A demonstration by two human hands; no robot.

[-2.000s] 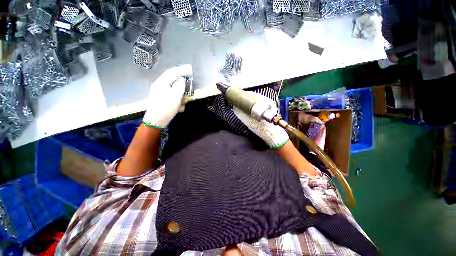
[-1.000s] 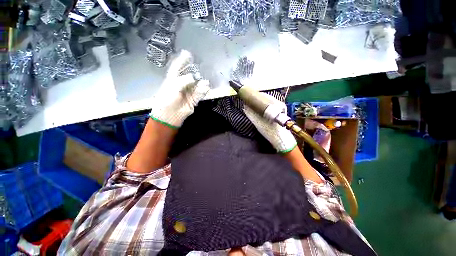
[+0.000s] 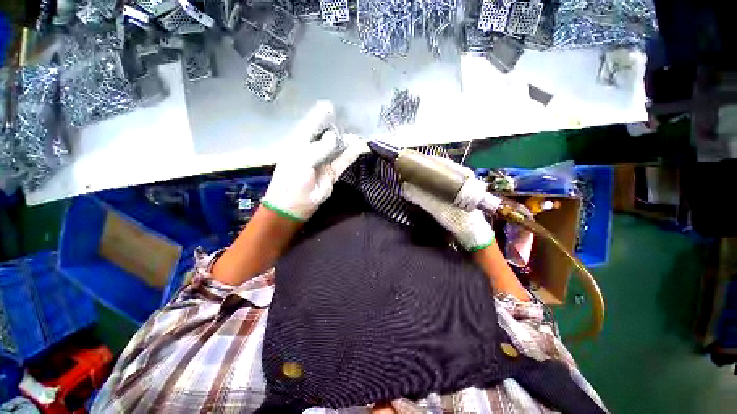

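My right hand [image 3: 454, 212], in a white knit glove with a green cuff, is closed around the grey-beige air driver [image 3: 432, 177]. The driver's dark tip points left at my left hand's fingers. My left hand [image 3: 313, 166], gloved the same way, is at the table's front edge. Its fingers are pinched on a small metal part [image 3: 335, 139], mostly hidden by the glove. Whether the tip touches the part cannot be told. A small cluster of thin silver screws or pins [image 3: 399, 110] lies on the table just beyond the tip.
Heaps of silver pins [image 3: 404, 28] and dark perforated parts [image 3: 267, 71] lie along the table's far side. A small dark plate [image 3: 540, 95] lies at the right. A hose [image 3: 578, 263] curves from the driver. Blue bins [image 3: 121, 255] and a cardboard box [image 3: 558, 242] stand below.
My left hand has moved right, and its fingers have come up to the driver tip. The driver has shifted slightly right and down. The view has shifted a little.
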